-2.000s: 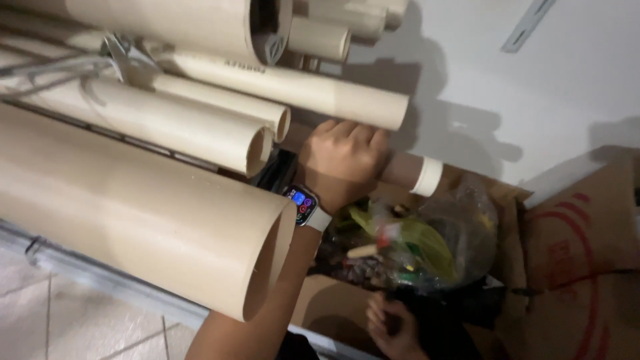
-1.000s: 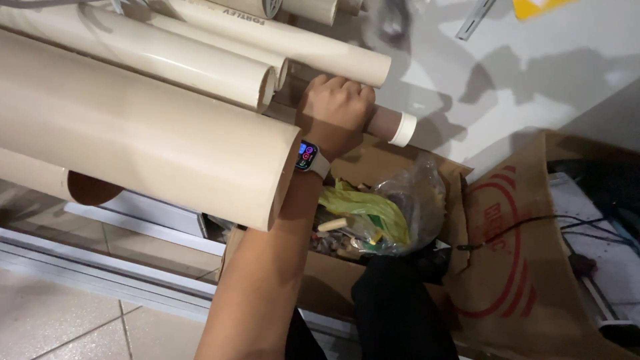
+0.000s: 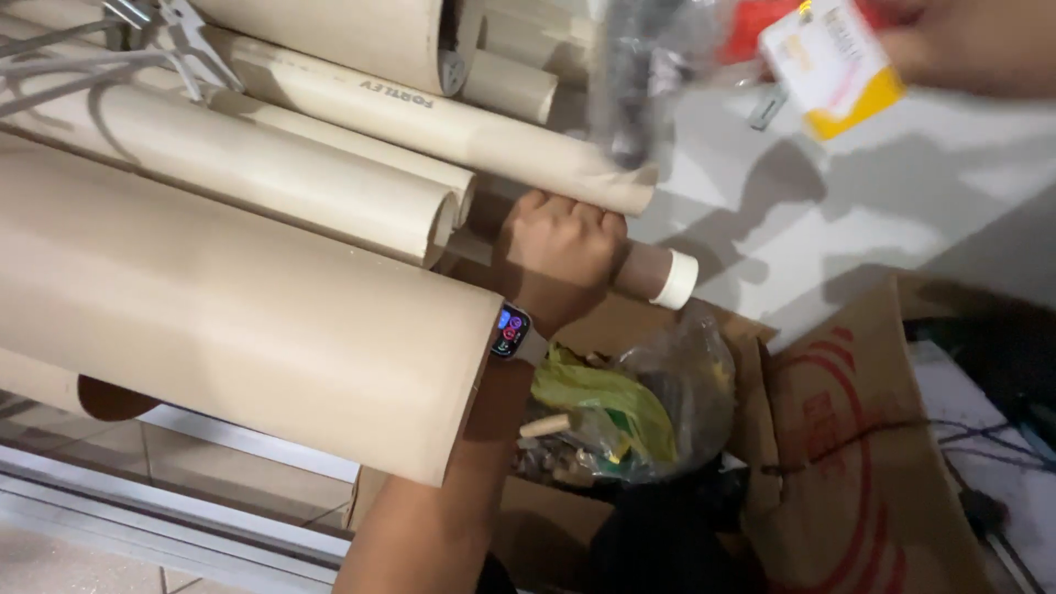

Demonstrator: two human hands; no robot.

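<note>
My left hand (image 3: 561,252), a smartwatch (image 3: 510,332) on its wrist, is closed around a brown tube (image 3: 643,271) with a white end ring (image 3: 676,280). It is just below the printed cream pipe (image 3: 495,140) and beyond the mouth of a wide cream pipe (image 3: 247,305). At the upper right, my right hand (image 3: 940,54), partly cut off by the frame edge, holds a white and yellow packet (image 3: 833,66) and something red (image 3: 751,29). A clear plastic bag (image 3: 643,82) with dark contents, blurred, hangs beside these; its hold is unclear.
More cream pipes (image 3: 330,173) lie stacked at left, with grey metal brackets (image 3: 186,49) above. Below my left hand, a cardboard box (image 3: 755,396) holds a yellow-green bag (image 3: 615,396) and small pieces. Another carton (image 3: 850,462) stands right, against a white wall (image 3: 858,223). Metal rails (image 3: 165,511) run lower left.
My right hand, low near the box two seconds ago, is now at the upper right with the packet and red item. My left hand remains around the brown tube.
</note>
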